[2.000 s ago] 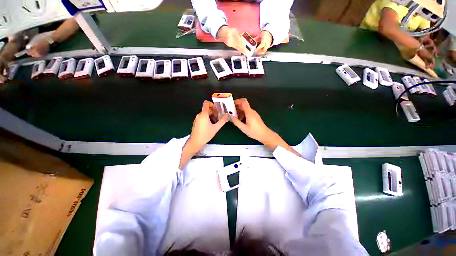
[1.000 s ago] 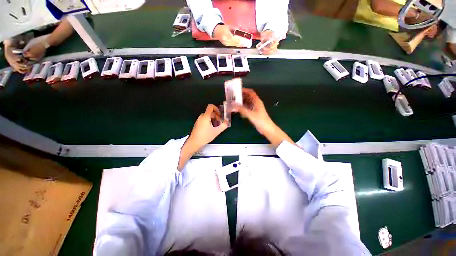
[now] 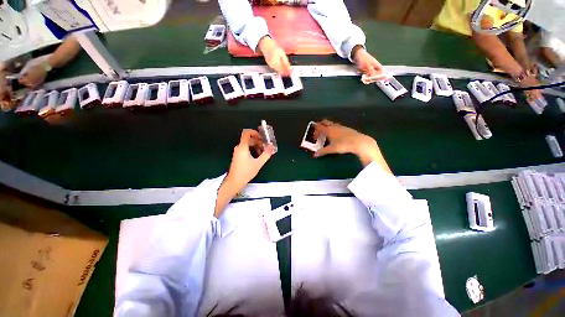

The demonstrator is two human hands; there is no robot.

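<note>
My left hand (image 3: 249,153) holds a narrow grey-white inner part (image 3: 268,137) upright above the dark green belt. My right hand (image 3: 339,140) holds a white front cover (image 3: 310,137) with a rectangular opening, to the right of the inner part and apart from it. The fingers hide part of both pieces. Another white cover (image 3: 271,228) lies tilted over the gap between two white work sheets (image 3: 362,247), below my hands.
Device units (image 3: 178,92) stand in a row along the far rail; loose white covers (image 3: 422,88) lie right of them. A carton (image 3: 46,260) is at left. Stacked covers (image 3: 545,223) and a single cover (image 3: 480,212) are at right. A person's hand (image 3: 277,57) touches the row.
My hands have moved apart, the inner part in the left and the cover in the right. The row has shifted left. The opposite worker's hands have spread, one to the row, one to the loose covers.
</note>
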